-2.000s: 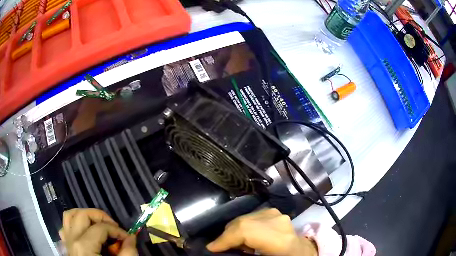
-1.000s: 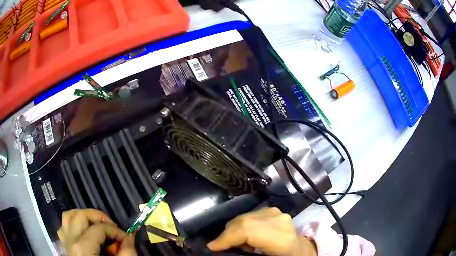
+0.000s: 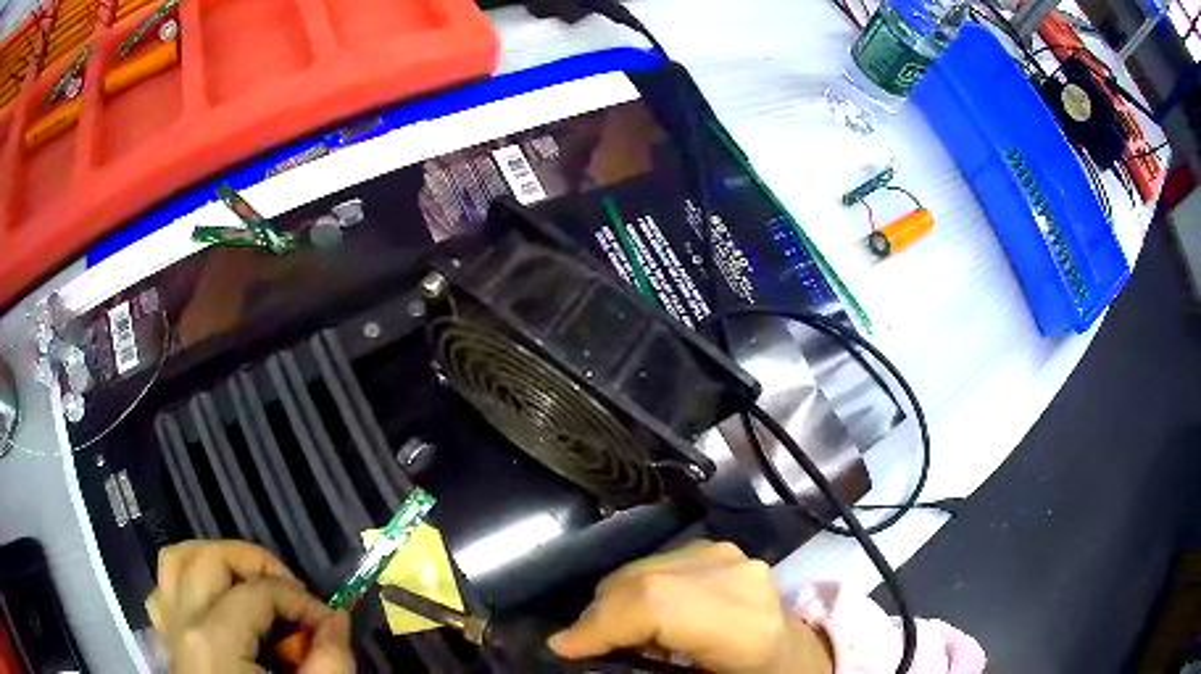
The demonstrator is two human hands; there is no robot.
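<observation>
My left hand [image 3: 244, 612], at the bottom left, grips an orange battery cell [image 3: 293, 647], mostly hidden by the fingers. A narrow green circuit board [image 3: 383, 546] reaches up and right from the fingertips over a yellow pad [image 3: 424, 579]. My right hand [image 3: 698, 616] holds a soldering iron [image 3: 441, 614] by its dark handle. Its metal shaft points left across the pad, with the tip close to the board's lower part; I cannot tell if they touch.
A black fan [image 3: 580, 356] stands on the dark printed mat [image 3: 264, 310]. Red-orange tray [image 3: 303, 66] at upper left, loose green boards [image 3: 250, 231] below. Blue bin [image 3: 1021, 184], bottle [image 3: 896, 46] and wired orange cell [image 3: 902, 232] at right. Black cable loops [image 3: 922, 408] lie right of the fan.
The view has shifted slightly. The hands, board and soldering iron stay in nearly the same places relative to one another.
</observation>
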